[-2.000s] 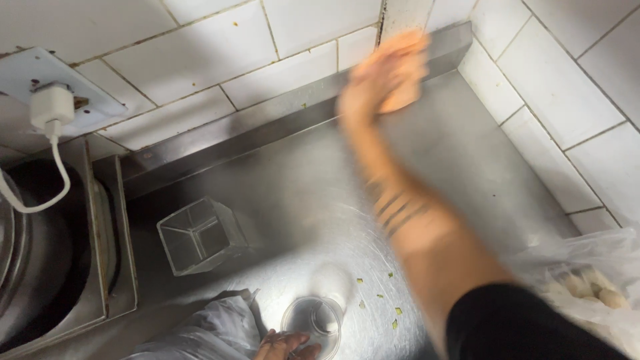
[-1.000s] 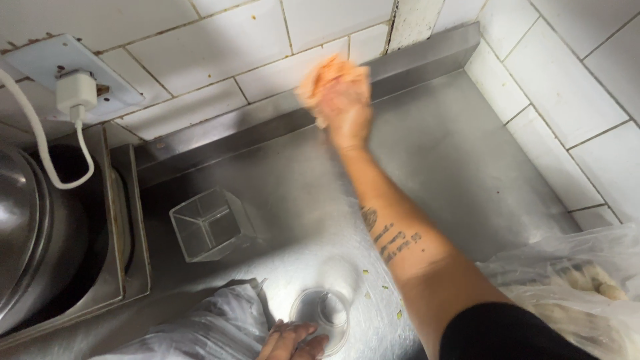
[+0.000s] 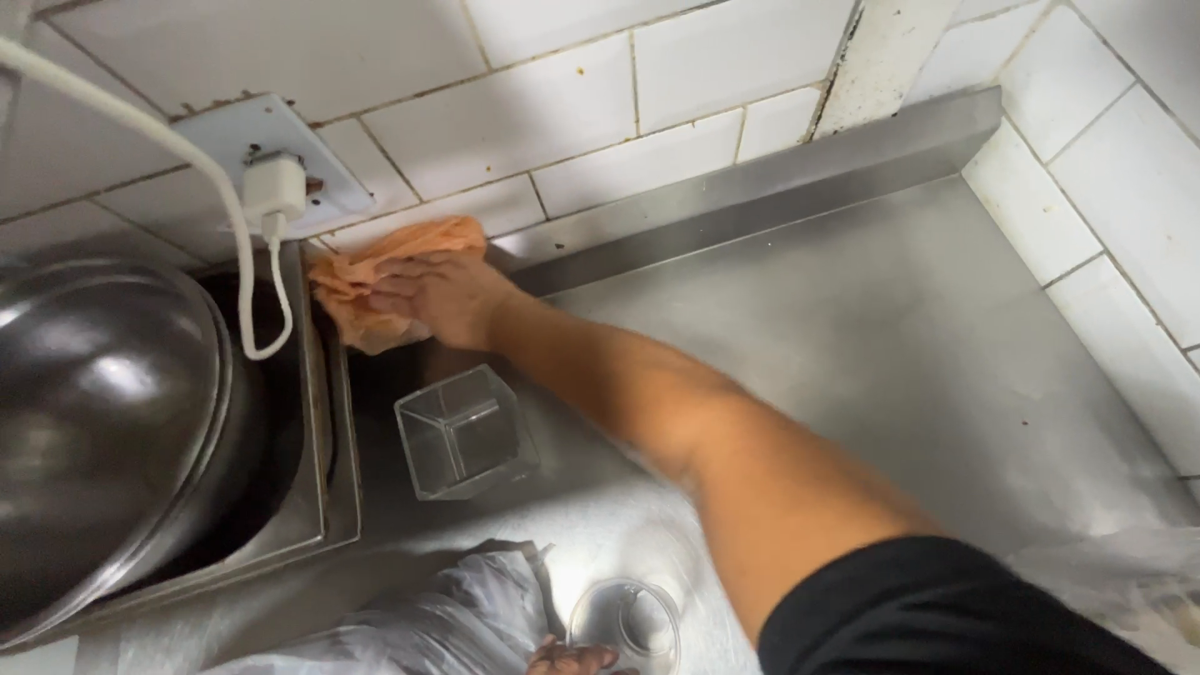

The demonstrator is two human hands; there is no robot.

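My right hand [image 3: 445, 295] presses a crumpled orange cloth [image 3: 398, 272] against the back left corner of the stainless steel counter [image 3: 844, 356], where the raised rear edge meets the metal pan. Just in front of it stands an empty-looking square clear container [image 3: 459, 431]. At the bottom edge, the fingers of my left hand [image 3: 574, 658] touch the near left side of a round clear container [image 3: 623, 623]; the rest of that hand is out of view, so its grip cannot be made out.
A large dark metal bowl [image 3: 103, 403] sits in a rectangular metal pan [image 3: 333, 441] at left. A white charger [image 3: 274, 192] in the wall outlet has a cable looping down beside the pan. Clear plastic bags lie at bottom left [image 3: 469, 609] and bottom right [image 3: 1116, 581]. White tiles rise behind.
My right hand has moved left along the counter's rear edge with the orange cloth, from near the far corner to beside the pan. My left hand stays by the round container.
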